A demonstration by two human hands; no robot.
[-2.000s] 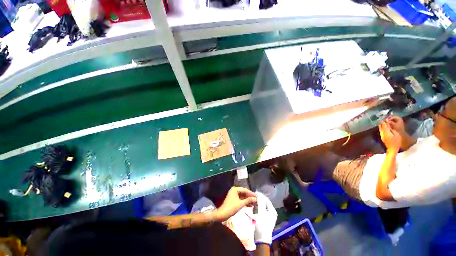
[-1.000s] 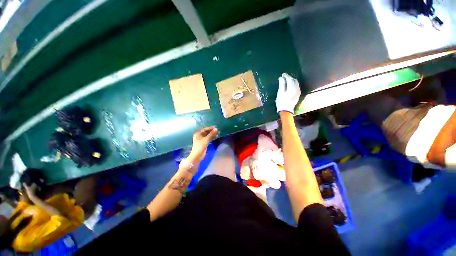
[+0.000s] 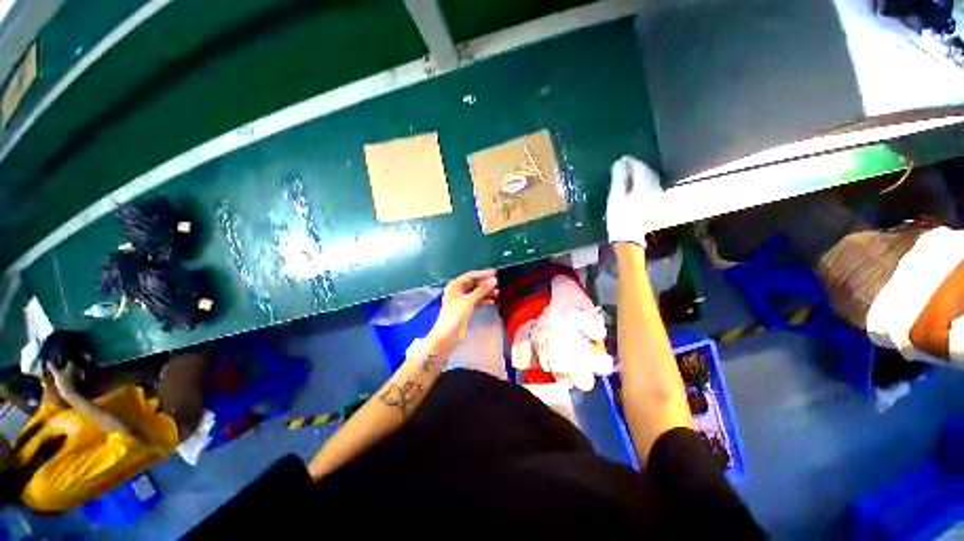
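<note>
My left hand (image 3: 470, 290) is bare, with a tattooed forearm and a pale wristband. It is at the bench's front edge with fingertips close together; I cannot tell if they pinch anything. My right hand (image 3: 634, 199) wears a white glove and is over the bench edge, right of the pads, fingers bunched; any content is hidden. A bare cardboard pad (image 3: 408, 178) lies on the green bench. A second cardboard pad (image 3: 539, 203) holds a small white ring (image 3: 514, 184) and pale thin sticks (image 3: 532, 161). Crumpled white cloth, perhaps gloves, (image 3: 568, 340) lies on something red at my lap.
Black bundles (image 3: 159, 264) lie on the bench at the left. A grey-and-white box (image 3: 756, 95) stands at the right. A blue tray (image 3: 729, 407) with dark brown bundles is below my right forearm. One person in yellow (image 3: 100, 449) sits left; another person's arm (image 3: 935, 306) shows right.
Since one second ago, my left hand has moved right along the bench edge. My gloved right hand has shifted slightly right. Two seconds ago both hands were together near my lap; they are now apart.
</note>
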